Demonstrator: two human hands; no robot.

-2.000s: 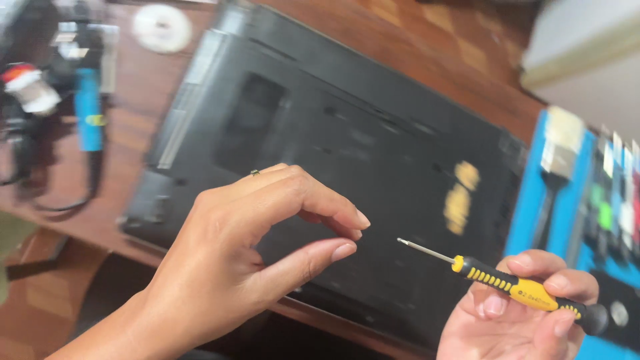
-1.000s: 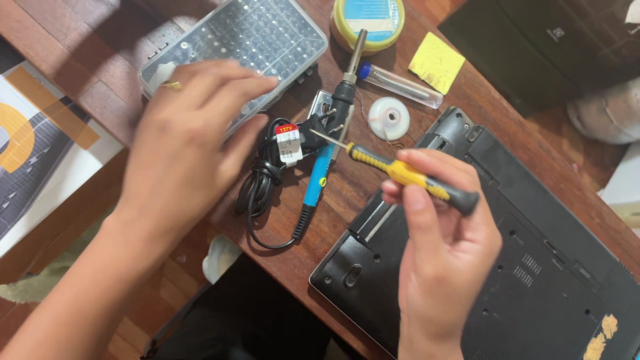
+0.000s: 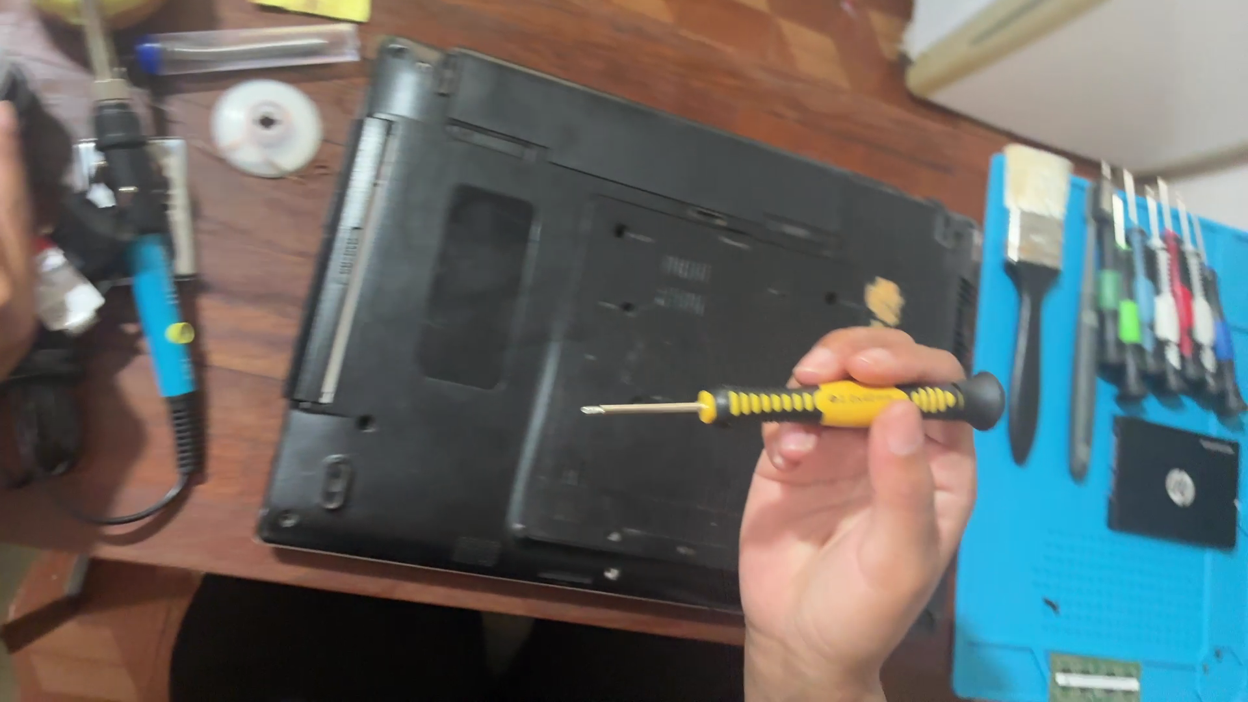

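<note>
My right hand (image 3: 858,507) holds a small yellow-and-black precision screwdriver (image 3: 853,404) by its handle, with the metal tip pointing left. Behind and below it lies a black laptop (image 3: 634,322), underside up, on the wooden table; the tip is seen over its bottom cover, and no contact can be made out. Only a blurred strip of my left hand (image 3: 12,234) shows at the left edge, near a blue-handled soldering iron (image 3: 161,312) and its black cable. Its fingers are mostly out of view, so what it does is hidden.
A blue silicone mat (image 3: 1102,604) at right bears a brush (image 3: 1033,244), a grey tool (image 3: 1084,341), several small screwdrivers (image 3: 1170,292), a black HP solid-state drive (image 3: 1175,483) and a green memory module (image 3: 1094,680). A white spool (image 3: 266,129) and a clear tube (image 3: 253,49) lie upper left.
The view has swung right since one second ago. My left hand, then over the clear parts box, is now mostly out of view. The screwdriver stays in my right hand.
</note>
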